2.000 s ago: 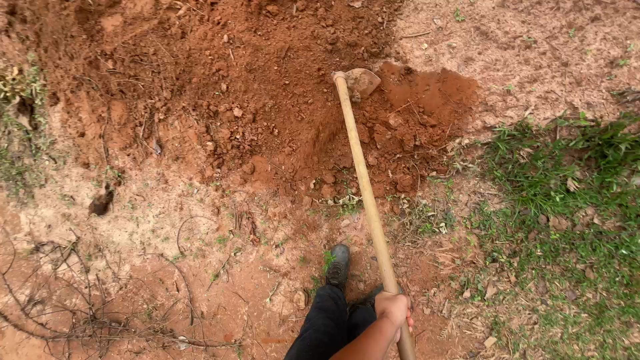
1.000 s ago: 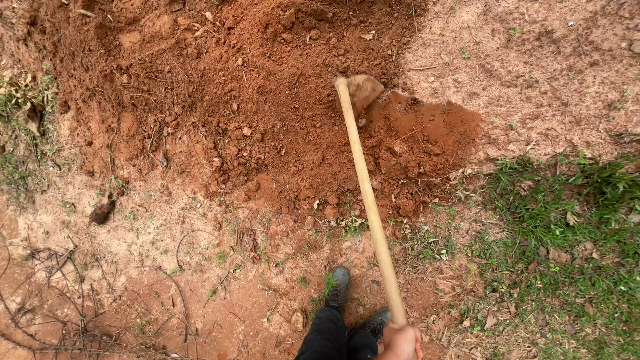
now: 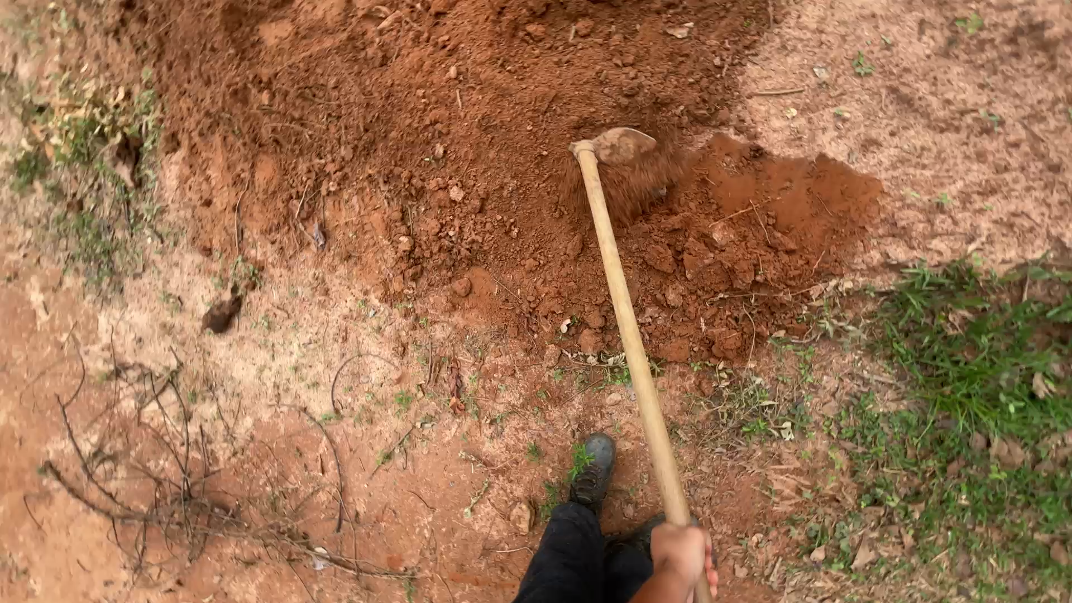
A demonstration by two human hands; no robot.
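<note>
My left hand [image 3: 682,553] is closed around the lower part of a long wooden hoe handle [image 3: 632,335] at the bottom of the view, its forearm coming in from below. My right hand cannot be made out; the handle's near end runs out of the frame. At the far end, the soil-coated metal hoe blade [image 3: 624,146] is over the loose red soil [image 3: 502,167], with blurred loose earth just below and right of it. To the right of the blade lies a dug patch of smoother, darker red soil [image 3: 787,197], with clods along its near side.
My dark boot [image 3: 593,469] stands left of the handle, with the other partly hidden behind the handle and hand. Dry twigs [image 3: 184,502] lie at lower left, and a dark clod [image 3: 222,314] above them. Grass [image 3: 980,360] grows at right, with more weeds at upper left.
The blade stays over the red soil near the dug patch, and loose earth now blurs beside it. My left hand remains on the handle.
</note>
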